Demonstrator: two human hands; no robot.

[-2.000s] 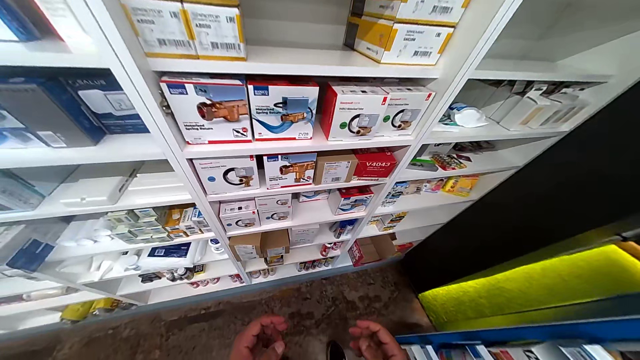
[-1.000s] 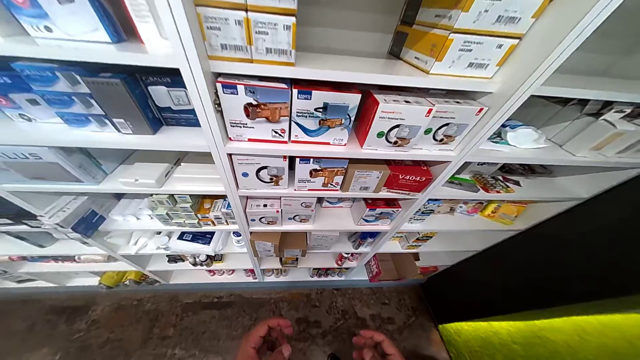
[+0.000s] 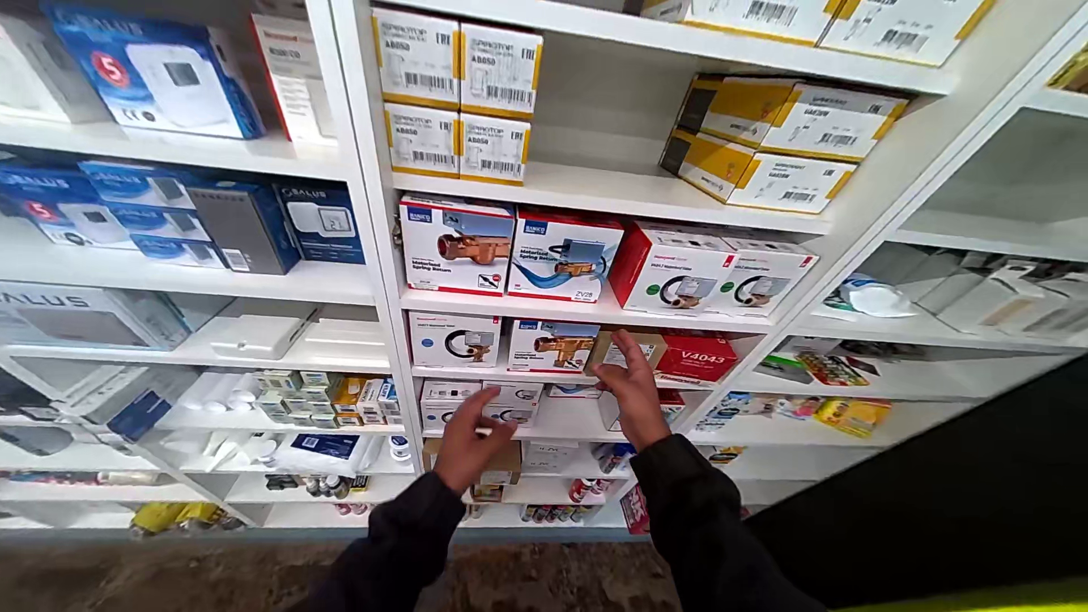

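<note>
Both hands are raised before the middle shelf column, fingers apart and holding nothing. My left hand (image 3: 473, 438) is in front of the small white valve boxes (image 3: 512, 403). My right hand (image 3: 631, 387) overlaps the brown cardboard box (image 3: 602, 350), beside the red V4043 box (image 3: 697, 357); whether it touches either is unclear. Left of these stand a box picturing a copper-coloured valve (image 3: 552, 344) and a white Honeywell valve box (image 3: 456, 340). On the shelf above are two motorised spring return valve boxes (image 3: 457, 248) and red-and-white motorised valve boxes (image 3: 677, 270).
Yellow-and-white Spirotop boxes (image 3: 500, 70) and more yellow-and-white boxes (image 3: 790, 178) stand higher up. Salus thermostat boxes (image 3: 161, 72) fill shelves at left. White shelf uprights (image 3: 361, 170) divide the columns. A black panel (image 3: 926, 493) rises at lower right.
Both hands have come up from the bottom of the view, over the floor, to the middle shelves, fingers still apart. The view has shifted, with the shelves appearing closer.
</note>
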